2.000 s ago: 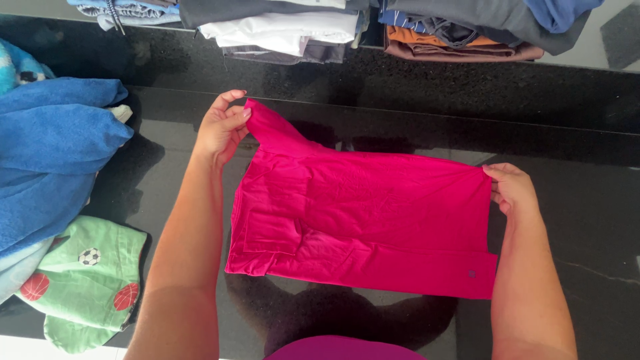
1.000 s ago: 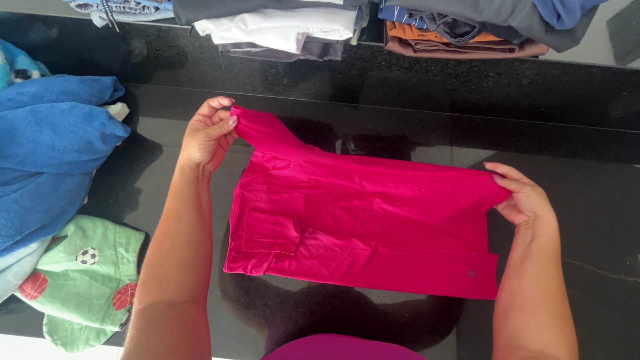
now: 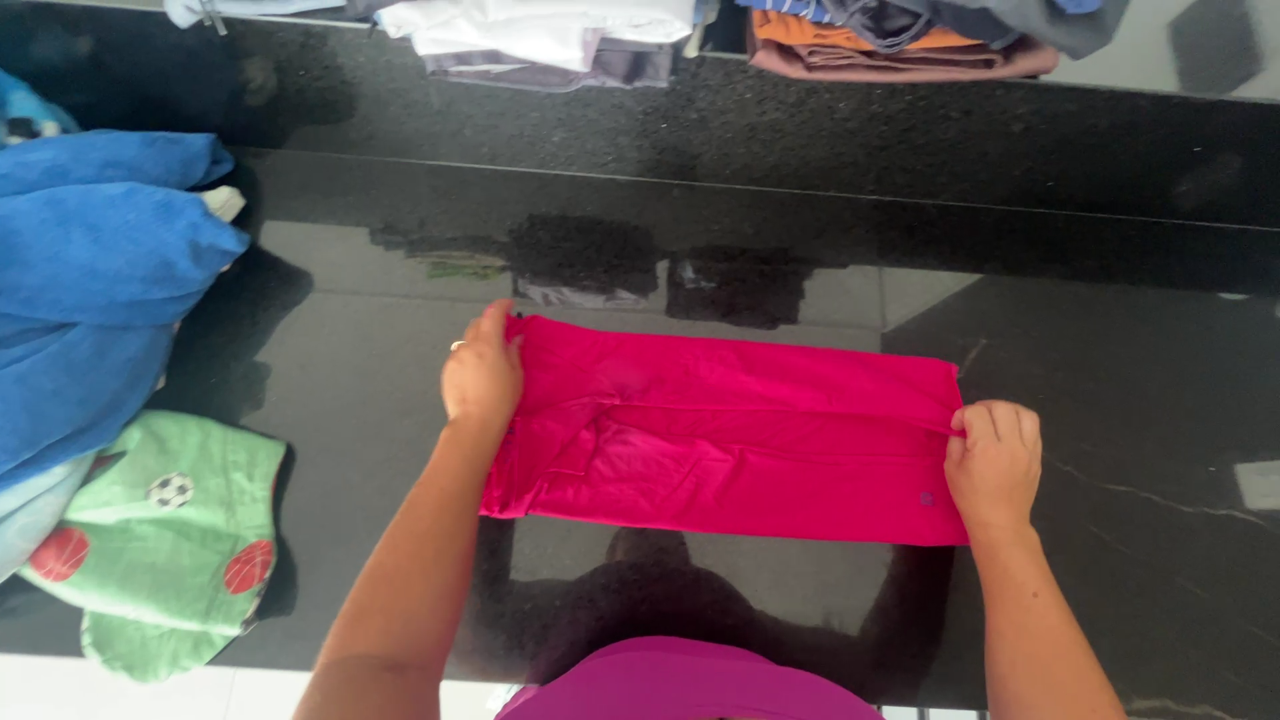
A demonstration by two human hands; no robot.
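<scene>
A bright pink garment (image 3: 760, 440) lies on the glossy black stone counter, folded into a long narrow strip with its upper layer turned down over the lower one. At the strip's left end, my left hand (image 3: 483, 370) holds the upper left corner, with a ring on one finger. My right hand (image 3: 993, 455) pinches the edge of the folded layer at the right end. A small dark mark shows near the lower right corner of the fabric.
Blue plush cloth (image 3: 100, 260) is heaped at the left, above a green garment with ball prints (image 3: 190, 530). Folded clothes in white (image 3: 540, 30) and orange and brown (image 3: 900, 60) lie along the far edge, beyond a raised black ledge (image 3: 700, 130).
Both hands have moved toward me with the garment's far edge, which is now folded down over the rest. The left sleeve-like part that stuck out at the top is folded in.
</scene>
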